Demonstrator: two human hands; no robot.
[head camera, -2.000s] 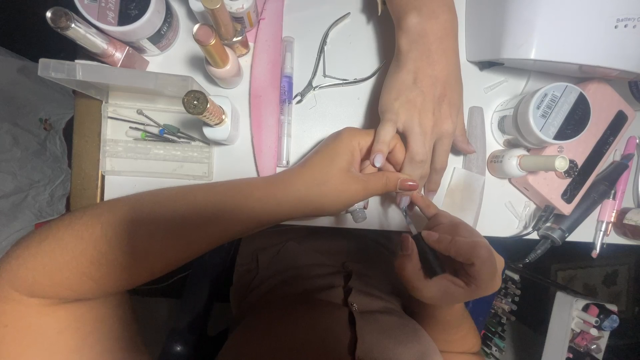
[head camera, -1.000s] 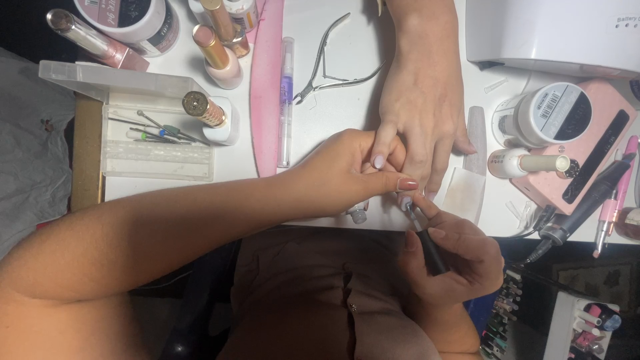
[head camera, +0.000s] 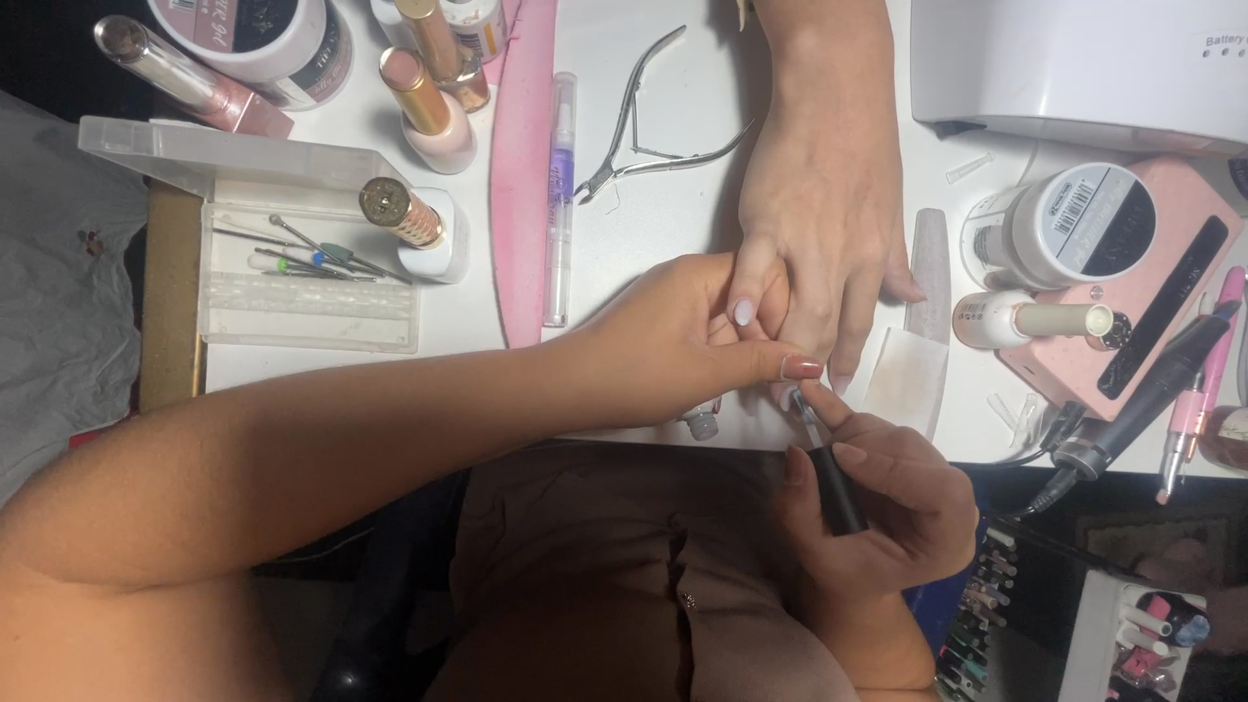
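My left hand (head camera: 697, 327) holds the fingers of another person's hand (head camera: 829, 195), which reaches in from the top of the view with its palm down. My thumb lies over those fingers. Between the fingertips of my right hand (head camera: 882, 497) is the black cap of a nail polish brush (head camera: 837, 487), its bristles at the nail of one held finger. A light polish shows on the other person's nails. Partly behind my left wrist lies a small bottle (head camera: 701, 419), its neck uncapped. A pair of cuticle nippers (head camera: 648, 146) rests left of the other person's hand.
Left are a pink nail file (head camera: 522, 175), a clear pen (head camera: 560, 214), polish bottles (head camera: 439, 127) and a clear plastic case (head camera: 312, 322) of drill bits. Right are a white nail lamp (head camera: 1072, 68), a jar (head camera: 1102, 219), a pink device (head camera: 1160, 322), a nail drill handpiece (head camera: 1141, 390) and a grey file (head camera: 928, 263).
My right hand and the brush have shifted slightly at the held finger, and the brush is tilted differently than two seconds ago. My left hand has kept its hold.
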